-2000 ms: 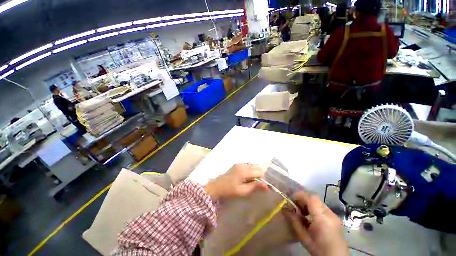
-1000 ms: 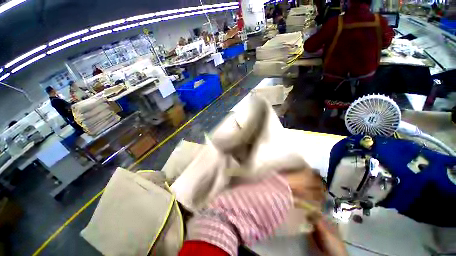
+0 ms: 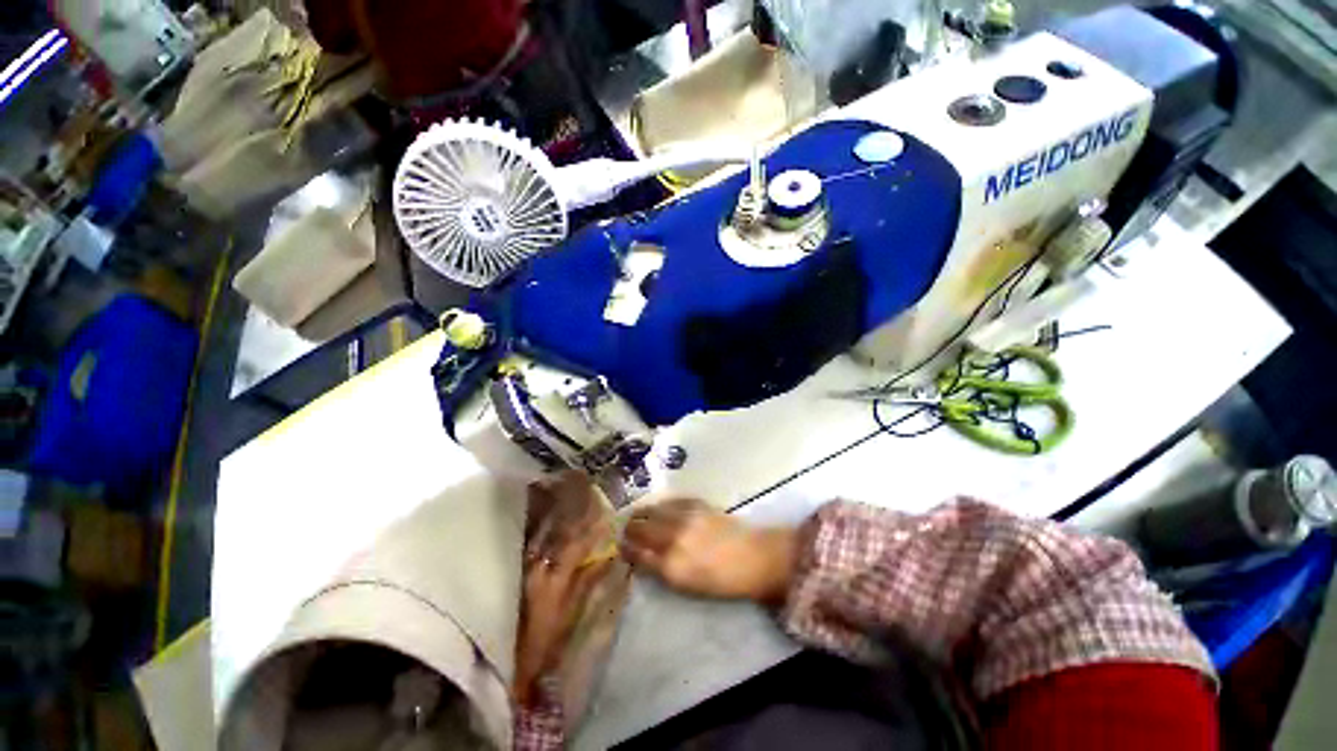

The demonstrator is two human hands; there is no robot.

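Observation:
A beige fabric body (image 3: 418,565) curls into an open tube on the white table, left of and below the sewing machine's needle area (image 3: 631,467). My left hand (image 3: 565,580) lies on the fabric's right edge just below the needle area, holding the fabric, with a bit of yellow edging at the fingers. My right hand (image 3: 697,547) is beside it, fingertips at the fabric edge near the presser foot. Its fingers are bent and blurred, so its grip is unclear. The presser foot itself is mostly hidden.
The sewing machine (image 3: 909,206) with blue cover crosses the table. Green-handled scissors (image 3: 1012,399) with dark thread lie right of it. A white fan (image 3: 481,201) is behind. A metal cylinder (image 3: 1290,502) is at the right edge. A blue bin (image 3: 118,389) and a person in red (image 3: 418,44) are beyond.
The view has swung right and down towards the machine. The fabric, blurred in motion before, is now a tube beside the needle area. Both hands have moved close to the presser foot.

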